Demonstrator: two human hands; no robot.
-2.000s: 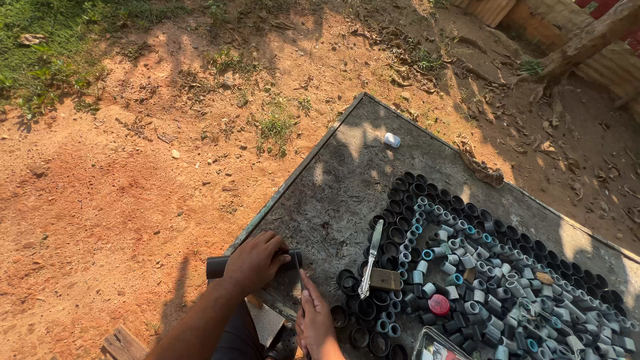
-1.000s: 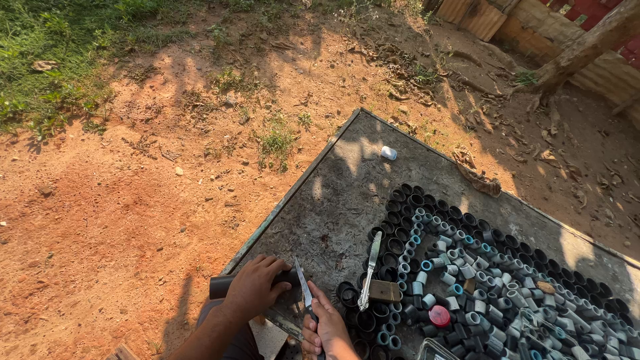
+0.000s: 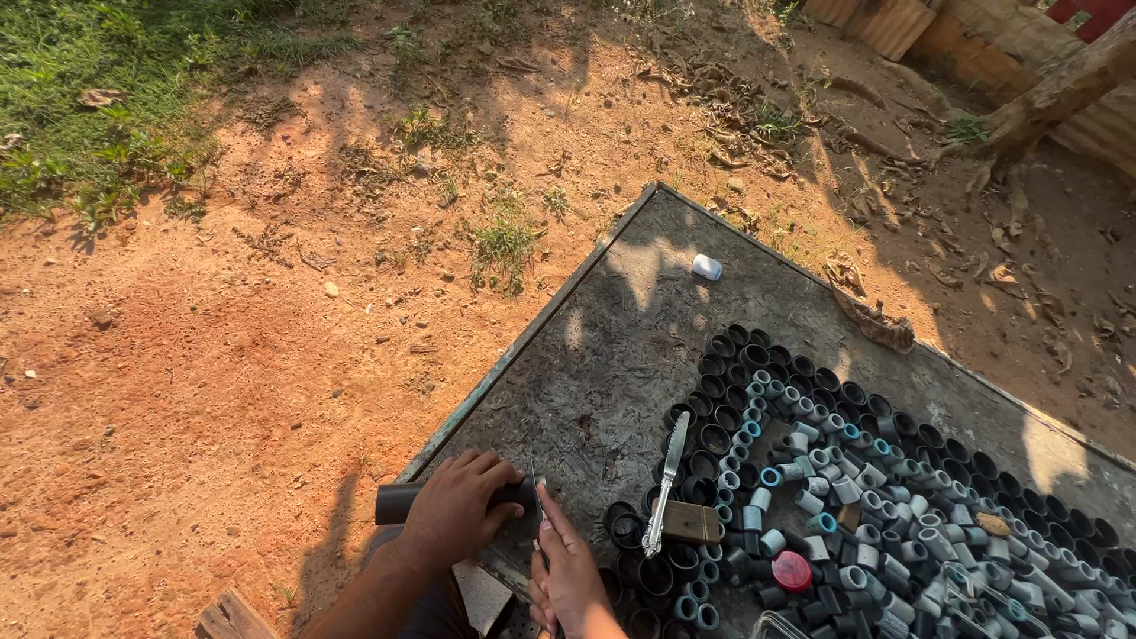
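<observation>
My left hand (image 3: 463, 508) is wrapped over a black plastic pipe (image 3: 396, 504) lying across the table's left edge. My right hand (image 3: 564, 568) grips a knife (image 3: 534, 475), its thin blade upright against the pipe's right end, forefinger stretched along it. Right of my hands, a serrated table knife with an ornate silver handle (image 3: 667, 484) rests against a small wooden block (image 3: 692, 522). Around these stand rows of short black pipe rings (image 3: 655, 575), and beyond lie many small grey and blue pipe pieces (image 3: 852, 532).
A red round cap (image 3: 791, 571) sits among the pieces, near a clear plastic container (image 3: 781, 627) at the bottom. A small white cylinder (image 3: 706, 267) lies near the far corner of the worn table (image 3: 568, 390). A tree trunk (image 3: 1065, 84) stands beyond.
My right hand has brought the knife blade from in front of the pipe's end, where it slanted a second ago, to upright against it. My left hand stays on the pipe.
</observation>
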